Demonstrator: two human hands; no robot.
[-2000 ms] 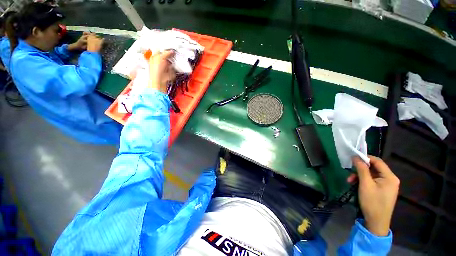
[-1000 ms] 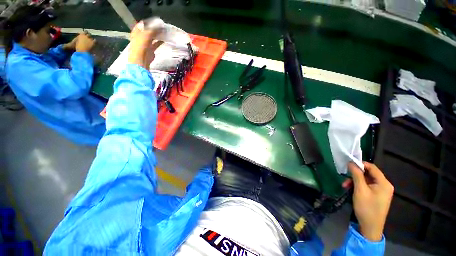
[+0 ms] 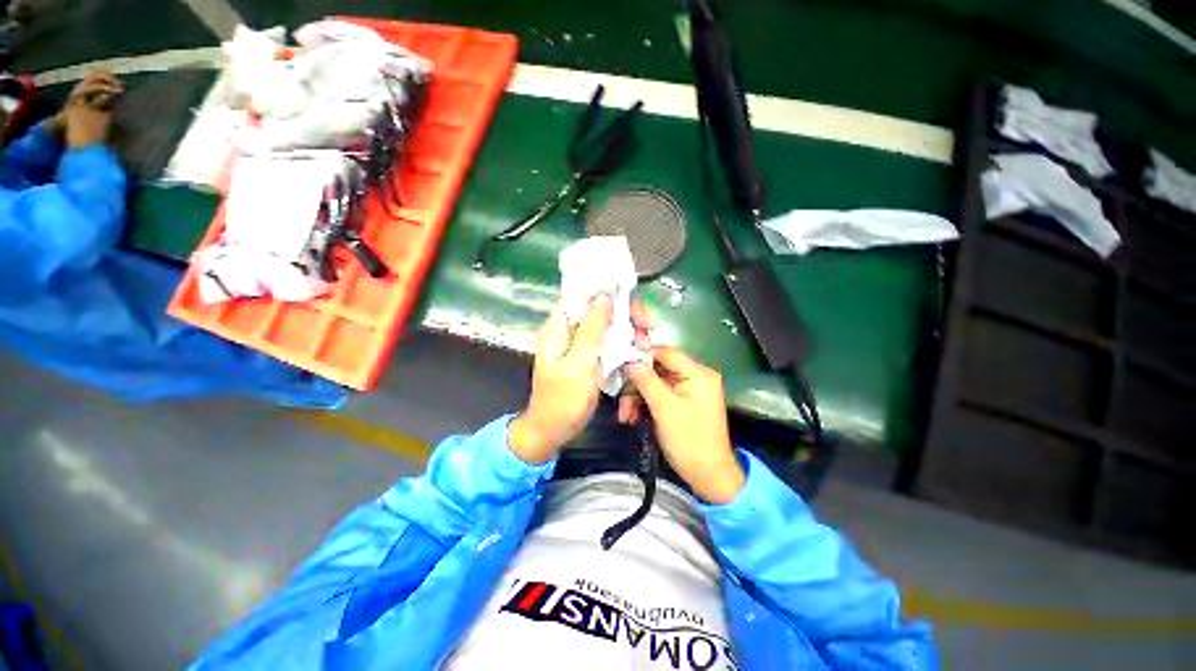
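Note:
My left hand point(image 3: 564, 383) and my right hand point(image 3: 686, 413) are close together in front of my chest. Both hold a cabled unit in a white wrapper point(image 3: 597, 278). Its thin black lead point(image 3: 645, 488) hangs down below my fingers. The unit inside the wrapper is hidden. An orange-red tray point(image 3: 466, 98) on the left bears a pile of white-bagged units point(image 3: 321, 98) with black leads along their right side.
Behind my hands lie a round grey dish point(image 3: 639, 227), black pliers point(image 3: 577, 164), a black electric screwdriver point(image 3: 725, 118) and a black adapter point(image 3: 767, 315). A flat white bag point(image 3: 866, 231) lies right of them. A black divided tray point(image 3: 971, 328) holds white bags. Another person's hand point(image 3: 92, 108) is at left.
My left hand has come from the orange-red tray to my chest with a wrapped unit. My right hand has let go of the loose white bag and moved left to the unit.

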